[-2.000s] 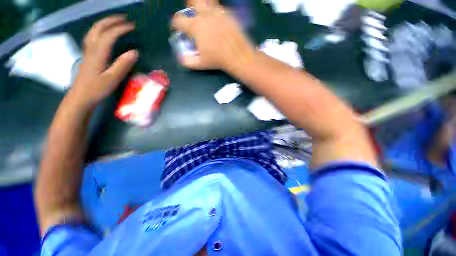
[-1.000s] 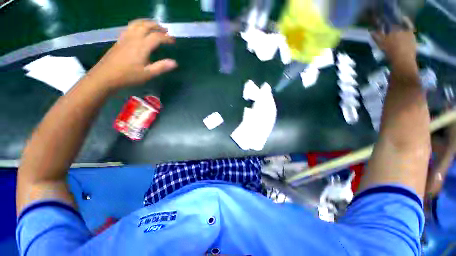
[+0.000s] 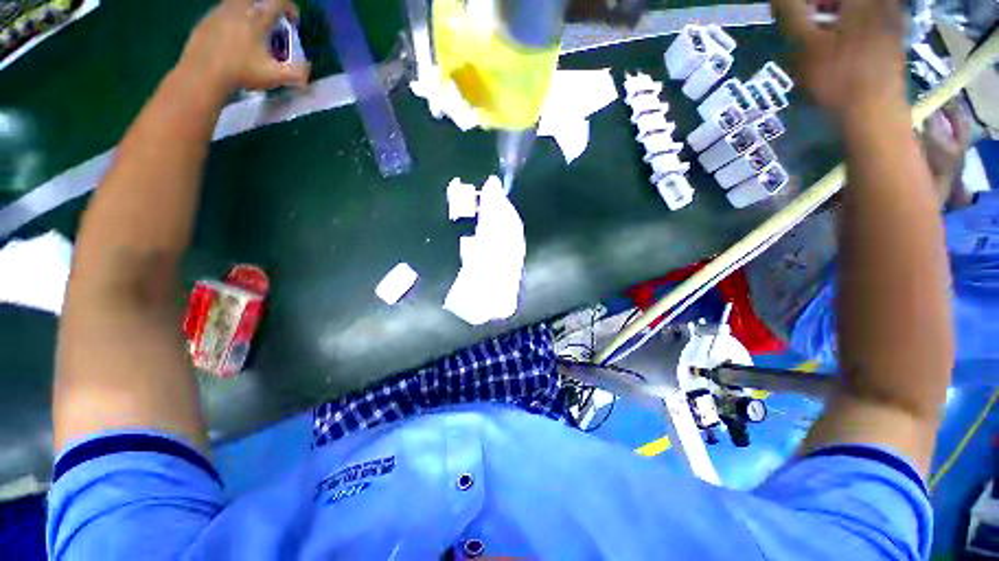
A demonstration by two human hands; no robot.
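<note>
My left hand (image 3: 243, 46) is at the top left, its fingers closed around a white adapter housing (image 3: 284, 42) with a dark inside. My right hand (image 3: 846, 49) is at the top right, cut by the upper edge. A small pale part shows at its fingers, but whether it is held is unclear. Grouped white housings (image 3: 736, 132) stand left of my right forearm, beside a joined row of white parts (image 3: 661, 148). The yellow-wrapped glue gun (image 3: 493, 66) points its grey tip down at a white tissue (image 3: 489, 263).
A white end cap (image 3: 397, 283), a small white fitting (image 3: 461, 198) and a red-and-white packet (image 3: 227, 323) lie on the green bench. A purple strip (image 3: 367, 93) crosses behind. More tissue (image 3: 36, 271) lies far left. A pale bar (image 3: 756, 239) and a person's blue sleeve (image 3: 980, 258) are at right.
My left hand has moved up and left and now holds a housing. My right hand has moved slightly up. The view has shifted, showing the grouped housings clearly.
</note>
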